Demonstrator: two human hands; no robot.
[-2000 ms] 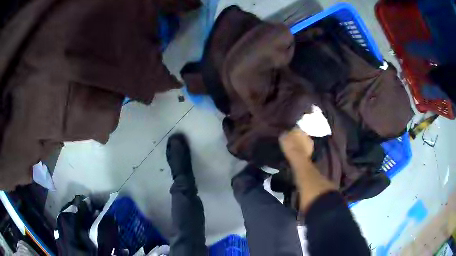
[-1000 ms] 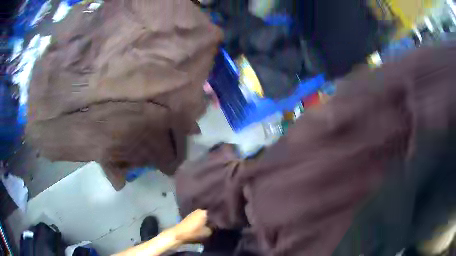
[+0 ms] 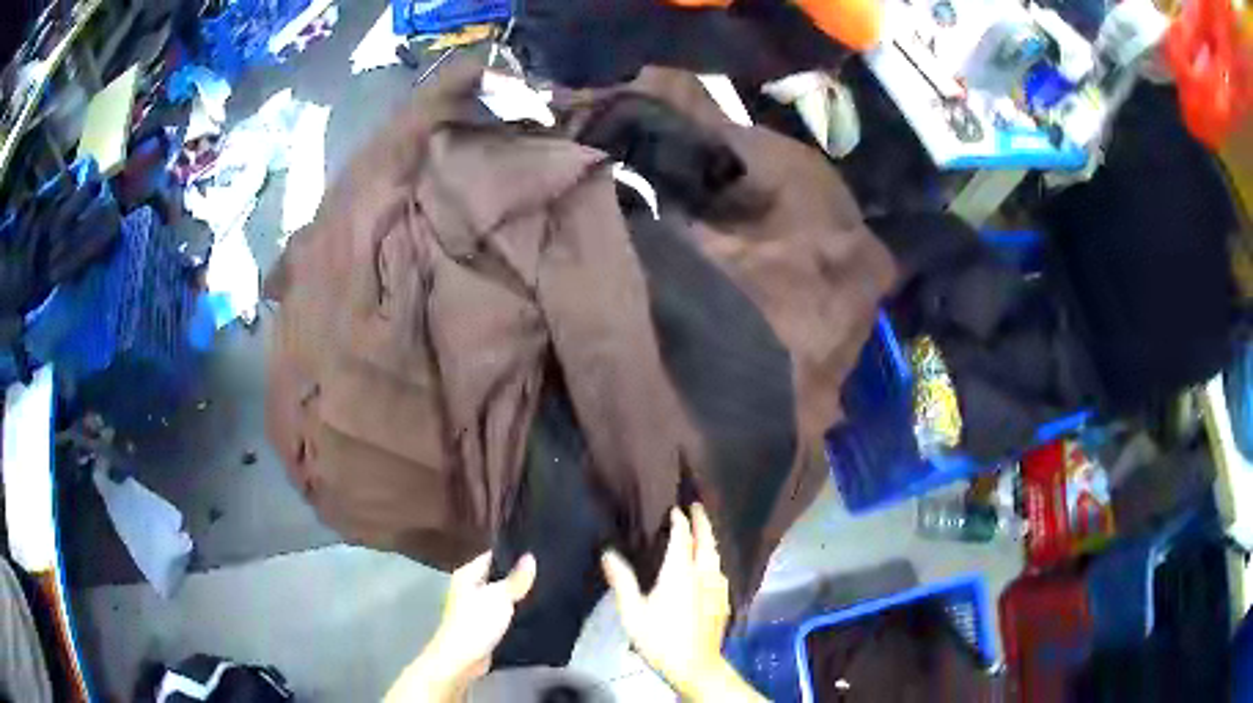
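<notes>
A brown garment with dark grey-black parts (image 3: 591, 316) lies spread over the rounded brown garment pile (image 3: 351, 398) in the middle. Its two brown lengths point towards me. My left hand (image 3: 474, 611) is at the near edge of the dark cloth, with thumb and fingers apart. My right hand (image 3: 676, 591) is open at the near right edge of the garment, fingers spread. Neither hand visibly grips cloth, though some contact may be hidden.
A blue basket (image 3: 893, 604) with dark brown cloth is at lower right. Beyond it are a red crate (image 3: 1044, 639), a clear bottle (image 3: 958, 518), a red packet (image 3: 1065, 501) and a large blue crate (image 3: 866, 426) holding black cloth. White scraps (image 3: 144, 529) lie at left.
The view has turned from the basket to the pile. The brown garment, earlier lifted at the right, now lies on the pile. Both hands now show, with fingers apart.
</notes>
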